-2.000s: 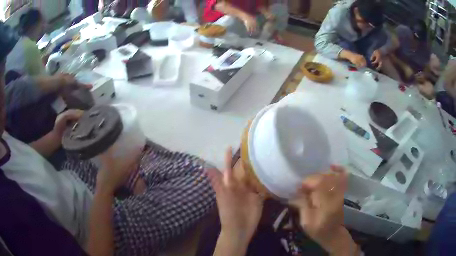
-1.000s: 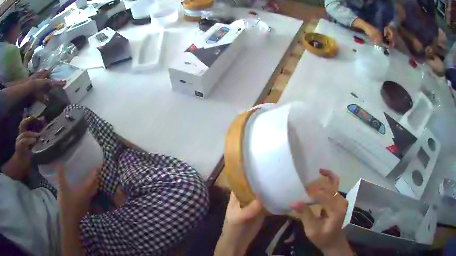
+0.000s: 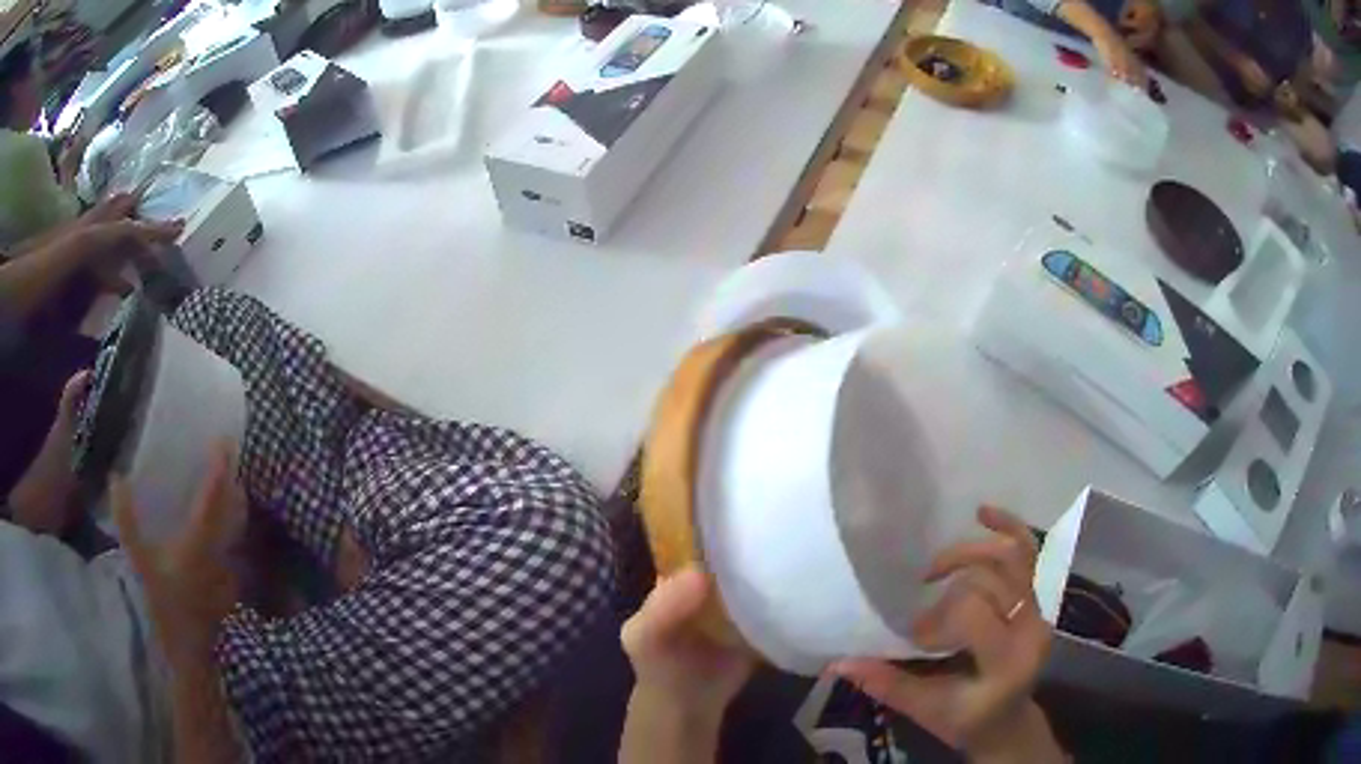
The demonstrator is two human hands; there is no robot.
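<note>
A white cylindrical housing (image 3: 776,500) is tilted on its side above my lap, its open end facing right. A wood-grain base (image 3: 679,455) sits at its left end; a dark gap shows between them at the top. My left hand (image 3: 687,657) holds the base from below. My right hand (image 3: 970,642) grips the housing's lower right rim, with fingers reaching over the opening. A second white bowl (image 3: 799,287) shows behind the housing at the table edge, partly hidden.
An open parts box (image 3: 1269,672) with dark wires stands at the right, beside a closed product carton (image 3: 1097,343) and a box insert (image 3: 1269,448). Another carton (image 3: 575,142) stands ahead. A neighbour in checked cloth (image 3: 448,552) sits close at left, holding a similar housing (image 3: 187,426).
The housing and base have shifted slightly left and down and turned, with a gap now showing between them. The second white bowl has come into view behind. The neighbour's housing has tilted.
</note>
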